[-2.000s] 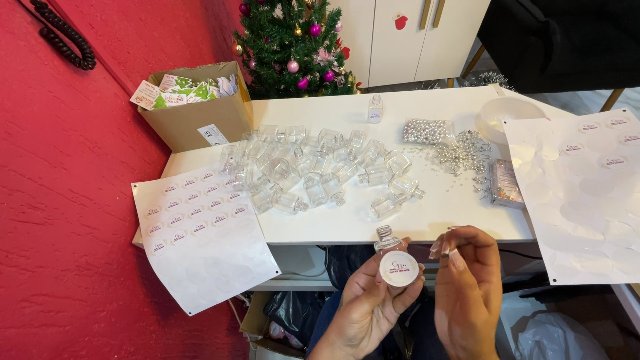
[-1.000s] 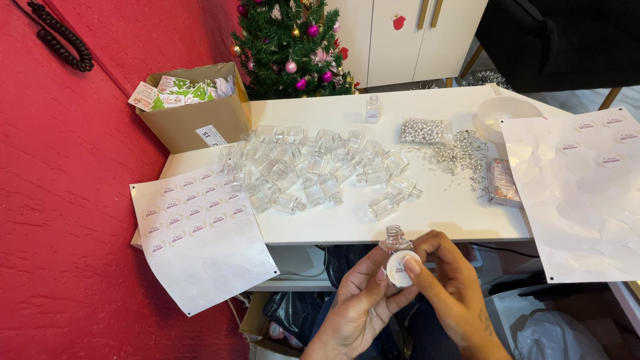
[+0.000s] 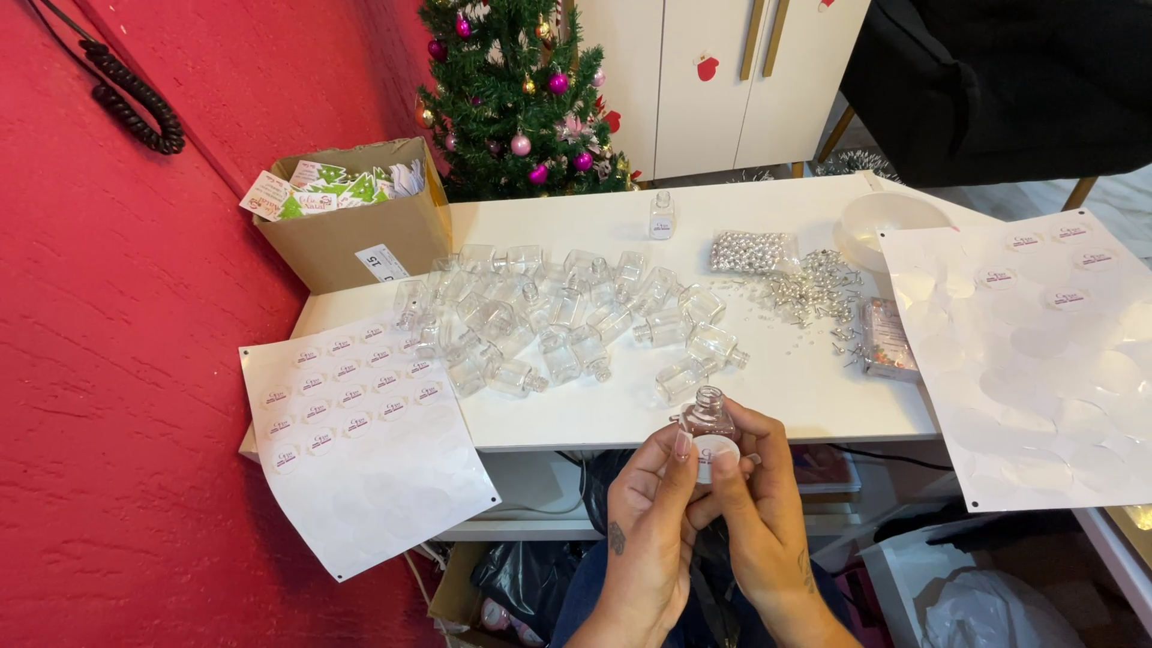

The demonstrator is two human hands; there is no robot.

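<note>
Near the desk's front edge, my left hand [image 3: 650, 517] and my right hand [image 3: 765, 504] both grip a small clear bottle [image 3: 708, 410] with an open threaded neck. Both thumbs press on a round white printed sticker [image 3: 711, 455] on the bottle's front. Many more clear bottles [image 3: 567, 306] lie in a loose pile on the white desk beyond. One bottle with a label [image 3: 661, 216] stands upright at the desk's back edge. A sheet of round stickers [image 3: 369, 504] lies at the left, and another sticker sheet [image 3: 1035, 360] at the right.
Silver beads in a clear bag [image 3: 754, 252] and loose silver pieces [image 3: 810, 286] lie right of the pile. A translucent bowl [image 3: 886, 225] and a small printed pack [image 3: 886, 335] are beside them. A cardboard box of printed cards [image 3: 351, 236] stands back left, near a decorated Christmas tree [image 3: 531, 108].
My right hand, apart from the bottle two seconds ago, has come in to it. The sticker now sits under both thumbs, and both hands hold the bottle.
</note>
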